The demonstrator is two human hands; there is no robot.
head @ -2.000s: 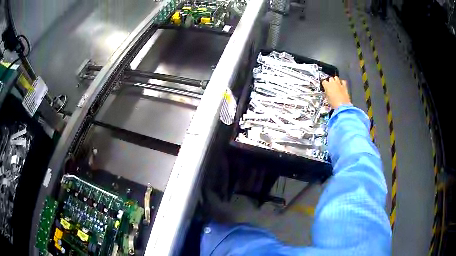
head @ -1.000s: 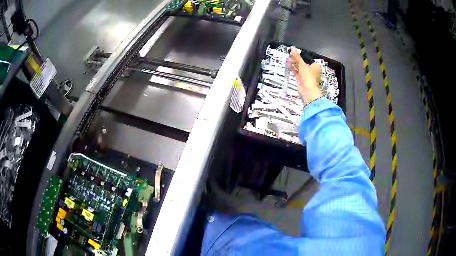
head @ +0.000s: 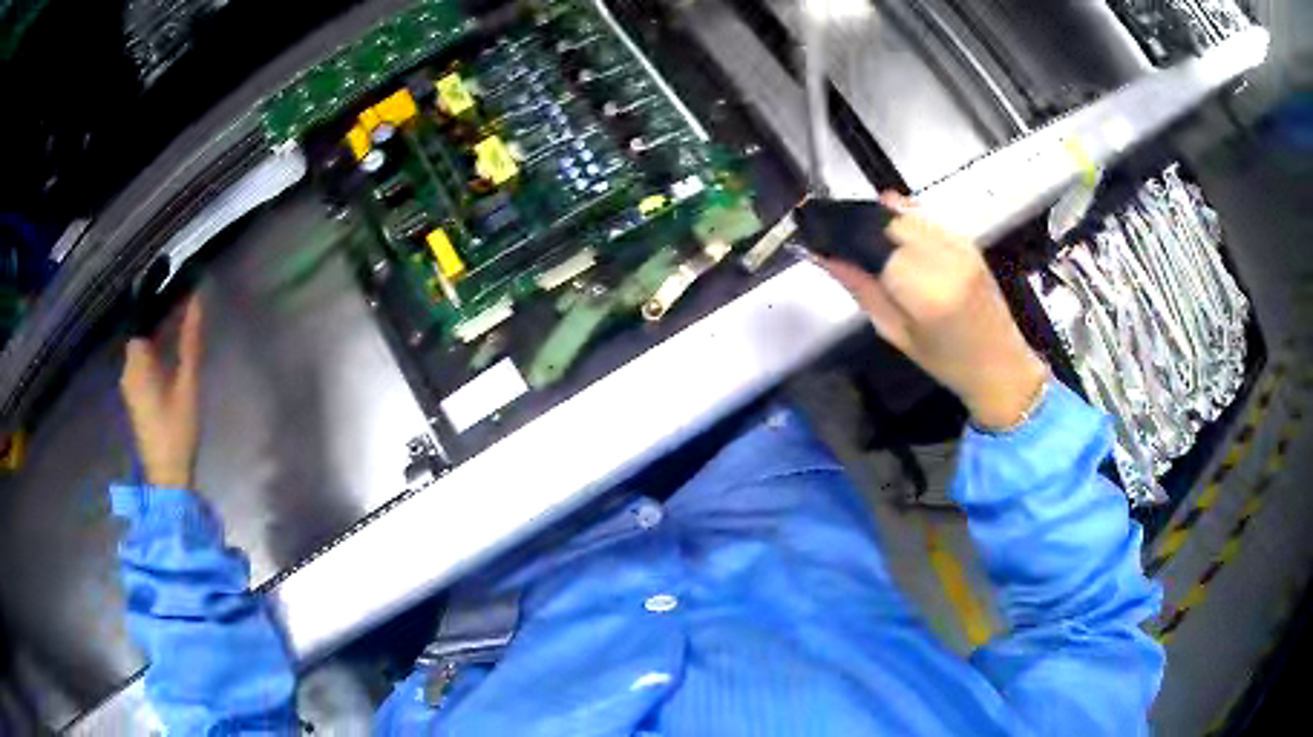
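Observation:
A green circuit board (head: 540, 173) with yellow blocks and small cans lies in its black carrier on the conveyor. My right hand (head: 943, 303) is right of the board, over the near rail. Its black-covered fingertips are closed on the lower end of a thin silvery metal strip (head: 817, 115). My left hand (head: 166, 389) is at the far left, with black at its fingertips. The fingertips are at the end of a long silvery-white piece (head: 231, 209); blur hides whether they hold it.
The silvery near conveyor rail (head: 576, 454) runs between my body and the board. Shiny metal plates (head: 288, 418) lie left of the carrier. A black tote of silvery metal strips (head: 1152, 317) stands at the right, beyond the rail. Yellow-black floor tape (head: 1224, 482) is at the lower right.
The view has swung left to the board. My right hand has left the tote and come over to the rail beside the board. My left hand has come into view.

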